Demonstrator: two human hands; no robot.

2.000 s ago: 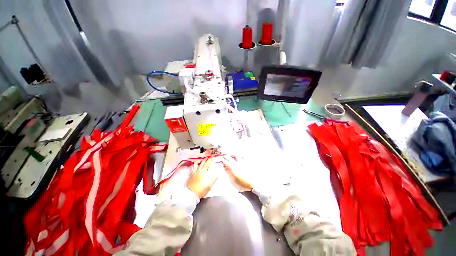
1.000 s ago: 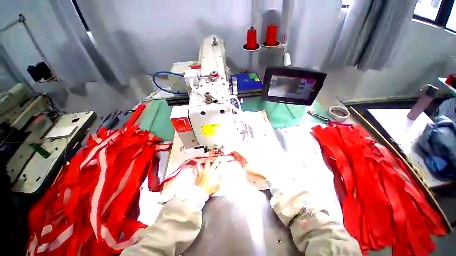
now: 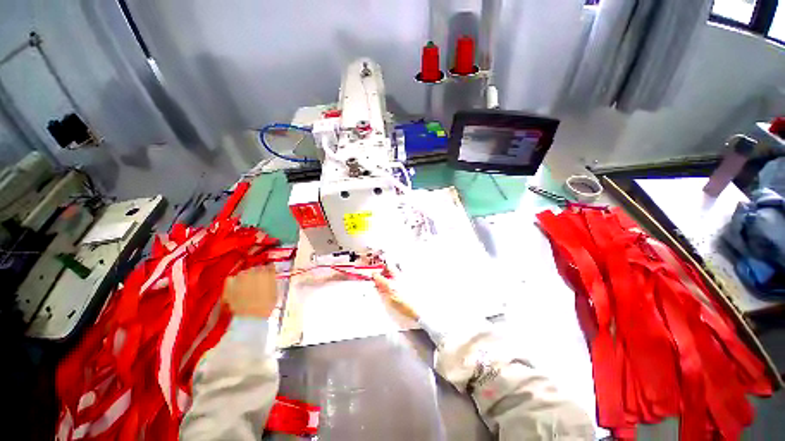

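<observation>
The white sewing machine (image 3: pixel 355 194) stands in the centre. A red strap (image 3: pixel 331 270) runs from the left pile to the spot under its head, over the pale work plate (image 3: pixel 301 332). My right hand (image 3: pixel 400 301) is at the strap's end by the needle area; overexposure hides part of it, and its grip is unclear. My left hand (image 3: pixel 250 291) is blurred, at the right edge of the left pile of straps (image 3: pixel 176 293); its fingers cannot be made out. A red strap end (image 3: pixel 294 417) lies beside my left sleeve.
The right pile of straps (image 3: pixel 641 319) hangs toward the table edge. Behind are a control screen (image 3: pixel 502 144), red thread cones (image 3: pixel 465 55), a blue box (image 3: pixel 420 138) and a blue air hose (image 3: pixel 274 142). A pale ring (image 3: pixel 584 186) lies at the right rear.
My left hand has moved left, from the work plate to the left pile. My right hand has shifted slightly left, near the needle area. A red strap end now shows beside my left sleeve.
</observation>
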